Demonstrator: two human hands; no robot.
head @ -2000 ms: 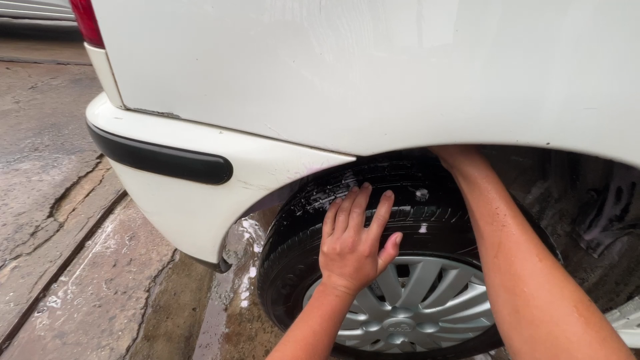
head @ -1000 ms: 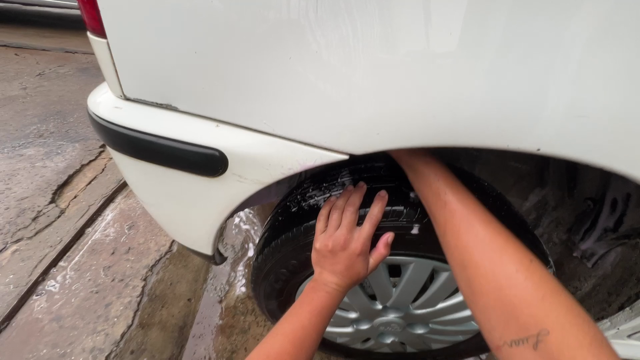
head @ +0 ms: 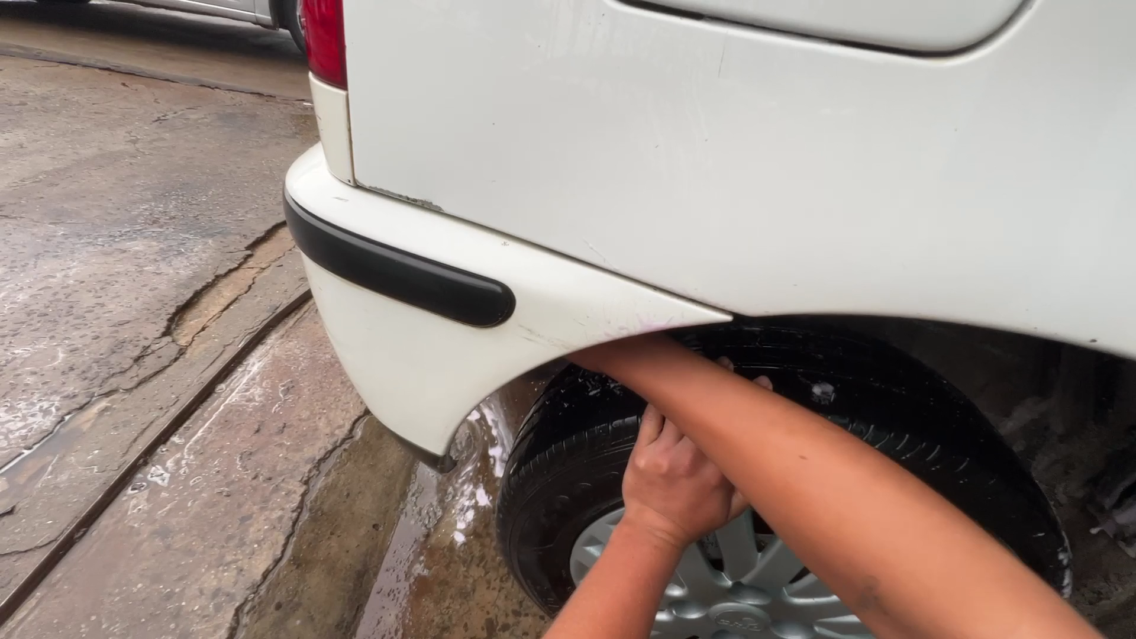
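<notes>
My left hand (head: 679, 479) rests against the tread of a wet black tire (head: 568, 470), its fingers partly covered by my right forearm. Across the top of the tire, my right arm reaches into the wheel well under the rear bumper's edge. The bumper hides most of that hand (head: 612, 355), so what it holds or touches cannot be seen. Below the hands shows the silver multi-spoke wheel cover (head: 737, 595). White suds and water spots lie on the tire.
The white car's body panel (head: 666, 177) and rear bumper (head: 399, 355) with its black trim strip (head: 399, 271) stand above and left. A red tail light (head: 325, 40) is at the top. Wet, cracked concrete (head: 222, 497) lies left; another vehicle (head: 222, 9) is farther back.
My right arm has moved left along the top of the tire, from the inner wheel well to behind the bumper corner, and now crosses over my left hand's fingers. My left hand stays at the tire.
</notes>
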